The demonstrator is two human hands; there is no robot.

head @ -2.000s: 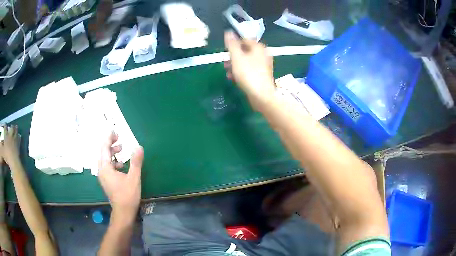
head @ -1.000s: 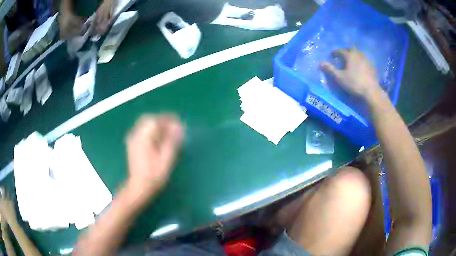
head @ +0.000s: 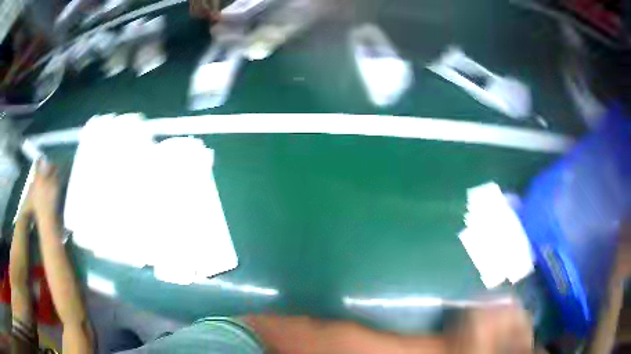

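The image is blurred. My left hand (head: 492,328) is low at the right, by the bench's front edge; its forearm crosses the bottom of the view. Its fingers are too smeared to tell if it holds anything. My right forearm runs up the right edge beside the blue parts bin (head: 564,235); the hand (head: 625,245) is mostly cut off there and its grip is hidden. A fanned pile of white slips (head: 497,235) lies left of the bin. The bin's contents are blurred.
Two thick white carton stacks (head: 114,187) (head: 190,214) lie at the left. Bagged products (head: 384,72) (head: 484,83) lie beyond the white strip (head: 332,124). Another person's arms (head: 52,235) are at the far left, and a blurred hand (head: 204,8) is at the top.
The view has swung, so the bin and slips appear farther right. My left hand has moved from mid-bench to the lower right. My right hand, over the bin before, is now mostly out of frame.
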